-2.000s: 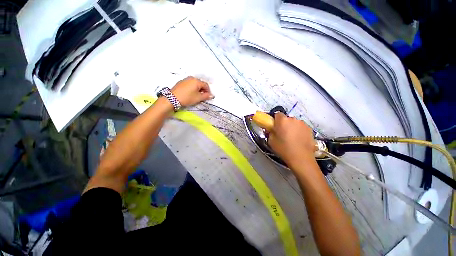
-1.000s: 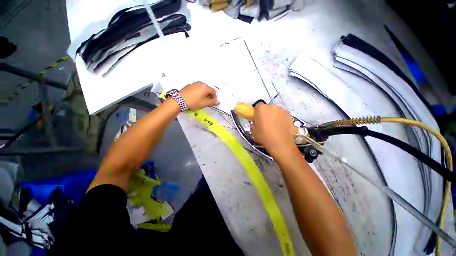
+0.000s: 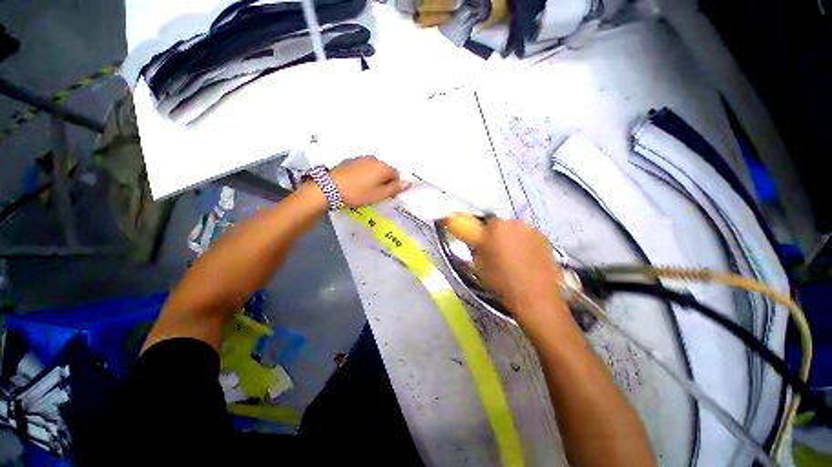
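Observation:
My right hand [image 3: 518,264] grips the orange-tan handle of the steam iron [image 3: 463,228], whose metal soleplate is on the table. A white band [image 3: 433,199] runs between my left hand and the iron; most of it is hidden. My left hand [image 3: 372,181] has its fingers pinched at the near end of this white piece; what exactly they hold is too small to tell. The yellow marking template [image 3: 461,333], with black writing, lies curved along the near side of the table, below both hands.
Stacked white bands with dark edges [image 3: 721,210] curve along the right. The iron hose and cord [image 3: 730,285] trail right. A tied bundle of black and grey strips [image 3: 260,46] lies upper left. Fabric bundles [image 3: 502,23] are at the far side. Blue and yellow scraps [image 3: 260,360] lie below the table, left.
The view has shifted, so the stacks and tied bundle sit differently in the picture. The iron first came closer to my left hand, then moved slightly away. Both hands keep their hold.

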